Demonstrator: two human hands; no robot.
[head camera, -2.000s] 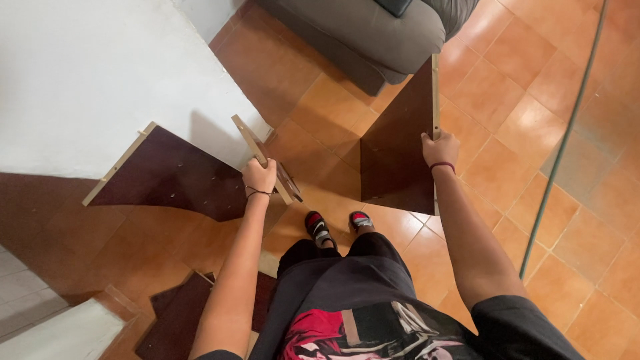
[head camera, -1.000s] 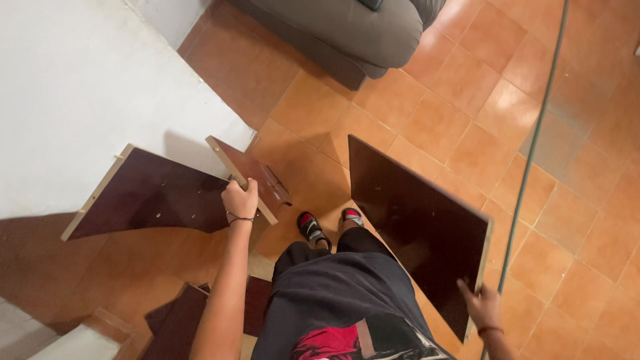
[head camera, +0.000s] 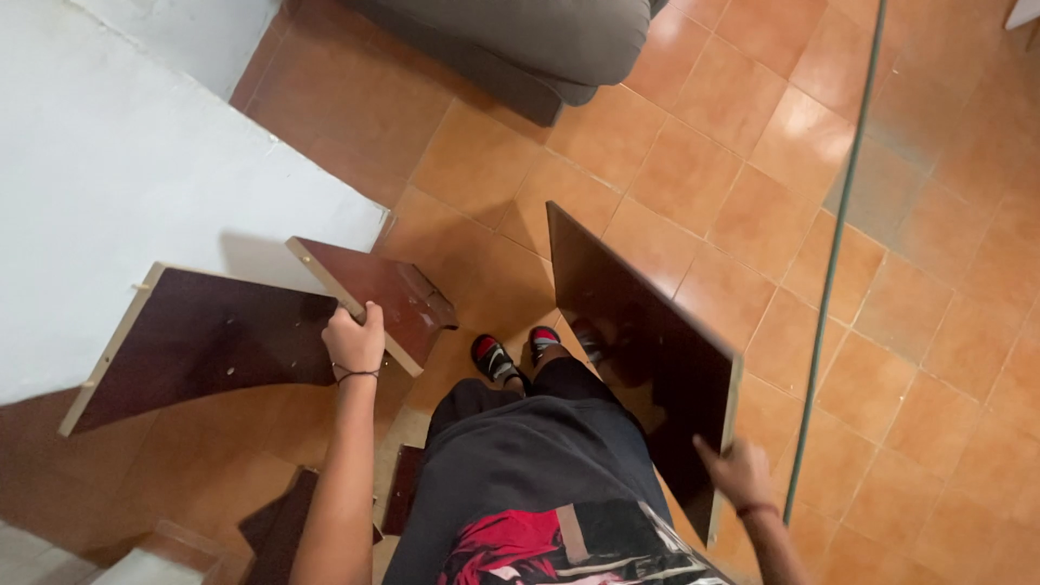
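Observation:
My left hand grips the pale upper edge of a reddish-brown wooden panel that stands tilted near the white wall. Left of that hand is a dark brown panel with a curved lower edge, small holes and pale dowels along its far left edge. My right hand holds the pale edge of a large, glossy dark rectangular panel, thumb on its dark face. This panel slants beside my right leg; my fingers behind its edge are partly hidden.
A grey sofa stands ahead on the orange tiles. The white wall juts in from the left. A thin green pole or cord crosses the right side. More dark boards lie on the floor at lower left, partly behind my left arm.
My right hand has moved down and back toward me, and the large panel has turned so its broad dark face shows. The reddish-brown panel at my left hand has also turned to show its face.

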